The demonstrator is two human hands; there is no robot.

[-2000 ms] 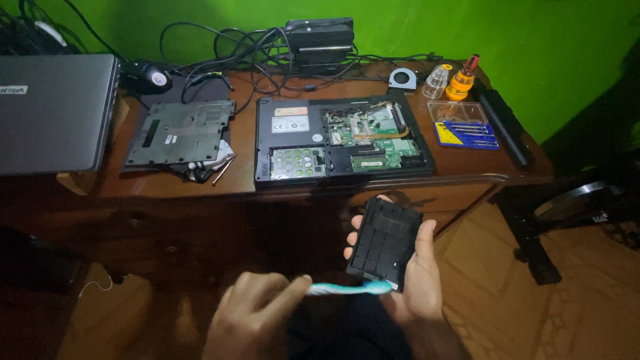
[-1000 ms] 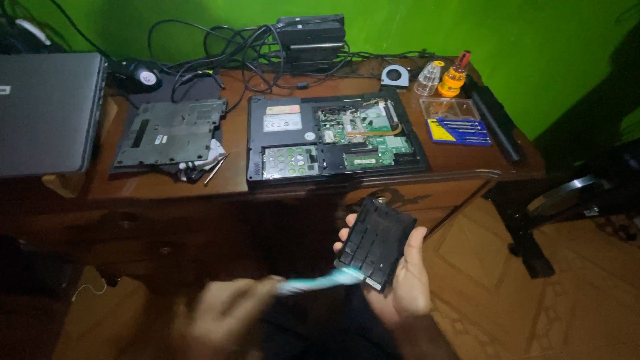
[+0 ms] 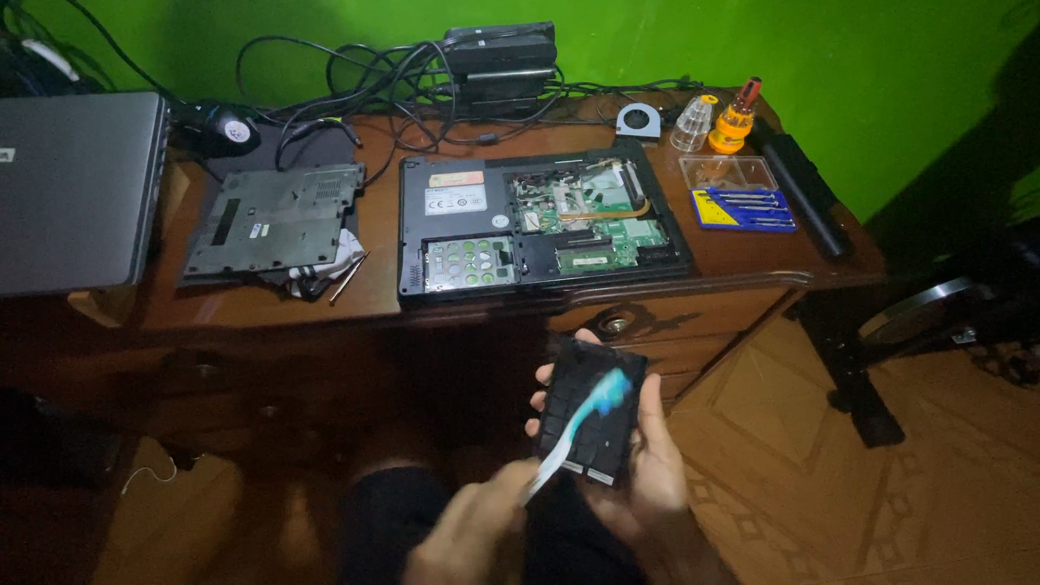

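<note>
My left hand (image 3: 479, 520) is shut on the white handle of a toothbrush (image 3: 573, 431), whose blurred teal head lies over the upper right part of a black plastic cover (image 3: 589, 398). From behind, my right hand (image 3: 658, 463) holds that cover, fingertips along its left edge and thumb at its right. Two pale labels show near the cover's lower end. Beyond my hands, an upside-down laptop base (image 3: 463, 219) lies on the wooden desk, its green circuit board (image 3: 642, 236) and copper heat pipe exposed.
On the left are a closed laptop (image 3: 73, 195), a large bottom panel (image 3: 276, 215) over a cloth, and a thin screwdriver (image 3: 349, 278). Behind stand tangled cables and a black box (image 3: 500, 53). A cooling fan (image 3: 638, 122), yellow screwdriver (image 3: 731, 122) and blue screwdriver set (image 3: 743, 210) are at right.
The toothbrush head has moved from the cover's lower end to its upper right part. My right hand still holds the cover.
</note>
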